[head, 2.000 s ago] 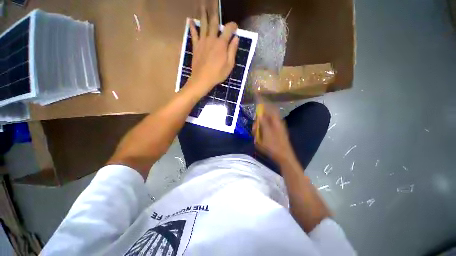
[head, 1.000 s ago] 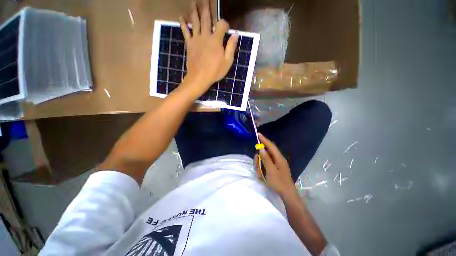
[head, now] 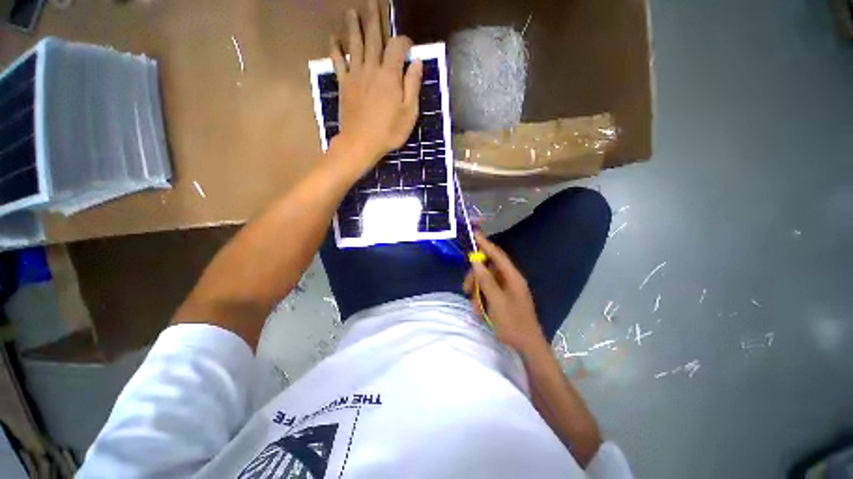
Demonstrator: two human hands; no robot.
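A solar panel (head: 432, 150) lies face up at the table's front right corner, its long side running away from me and its near end over my lap. My left hand (head: 376, 103) lies flat on its far part, fingers spread, holding it down and hiding some cells. My right hand (head: 500, 285) is below the panel's near right corner, gripping a yellow-handled cutter (head: 478, 257). The thin blade points up along the panel's right edge; I cannot tell whether it touches.
A stack of panels (head: 103, 126) stands on the brown table (head: 210, 84) at left. An open carton (head: 589, 56) at right holds a whitish clump of trimmings (head: 491, 79), with a taped flap (head: 552, 145) in front. Slivers lie on the floor (head: 711, 224). Something blue (head: 449, 250) shows between my legs.
Since one second ago, the panel has turned from sideways to lengthwise under my left hand. My right hand has stayed low beside it with the cutter, shifting slightly.
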